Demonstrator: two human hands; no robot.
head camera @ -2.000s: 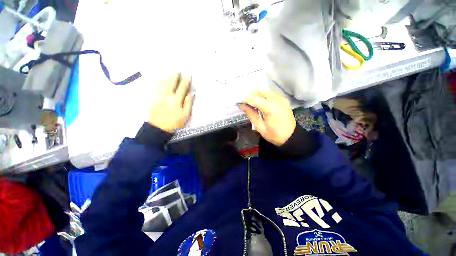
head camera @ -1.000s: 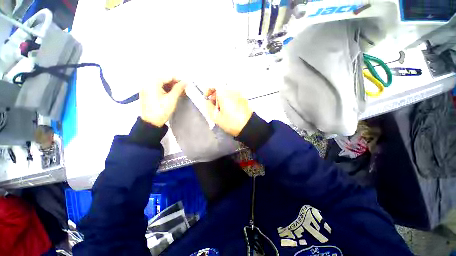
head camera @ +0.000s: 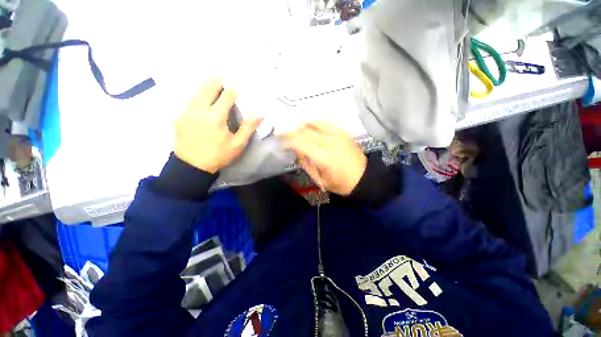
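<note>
A small grey cut piece (head camera: 254,161) lies at the table's front edge between my hands, partly washed out to white. My left hand (head camera: 214,130) holds its left part, thumb pointing right over the cloth. My right hand (head camera: 326,155) is at its right end, fingers bent and slightly blurred; its fingertips are on or just over the cloth, and I cannot tell whether they grip it. The metal parts of the needle area (head camera: 333,12) show at the top edge, beyond my hands.
A larger grey fabric pile (head camera: 415,79) drapes right of my hands. Scissors with green and yellow handles (head camera: 487,66) and dark snips (head camera: 525,68) lie further right. A dark tape (head camera: 99,72) lies at left. A blue crate (head camera: 92,247) with grey and white pieces is below the table.
The cut piece has dropped flatter toward the table edge. My right hand has moved right, away from my left hand. The view has shifted, so the machine's head and panel are out of sight.
</note>
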